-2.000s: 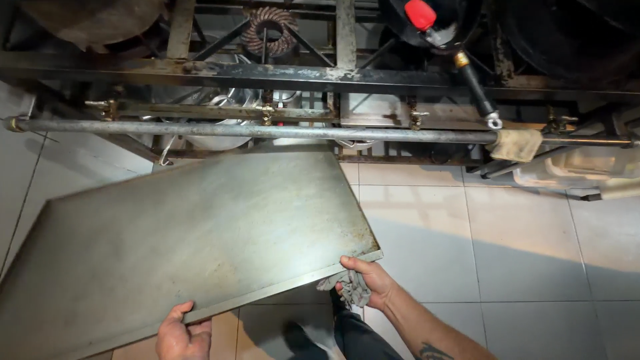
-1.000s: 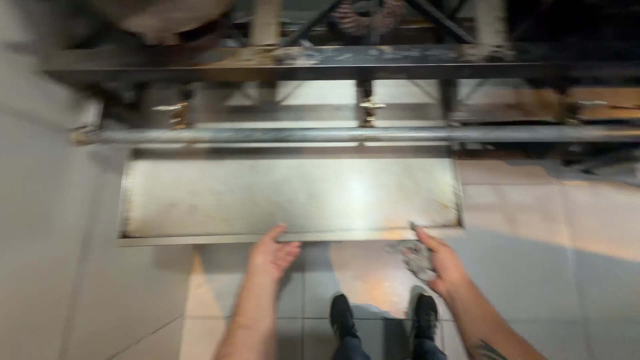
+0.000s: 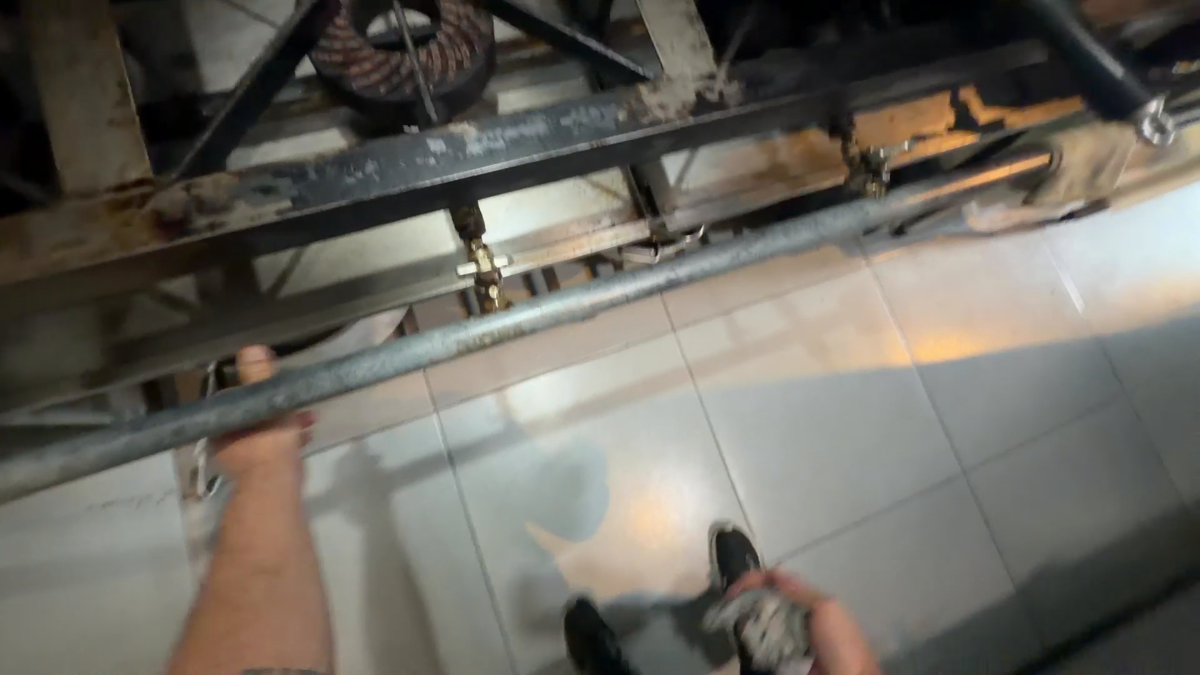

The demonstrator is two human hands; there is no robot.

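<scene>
My left hand (image 3: 261, 412) reaches in beneath the galvanized gas pipe (image 3: 581, 302) at the left; the pipe crosses in front of its fingers, so whether they grip anything is hidden. At the bottom right, my right hand (image 3: 825, 619) is closed on a crumpled grey cloth (image 3: 771, 626), held low over the floor. A brass gas valve (image 3: 486, 267) with a light handle stands on the pipe, to the right of my left hand. The metal tray seen earlier is not discernible.
Above the pipe runs the worn steel frame (image 3: 450, 155) of a stove, with a ring burner (image 3: 403, 56) behind it. A second valve (image 3: 877, 169) stands farther right. My black shoes (image 3: 731, 553) are on the tiled floor (image 3: 806, 412).
The flat metal tray, held in both hands earlier, has left my right hand and is out of sight. My left hand has moved under the pipe. The view has shifted and tilted.
</scene>
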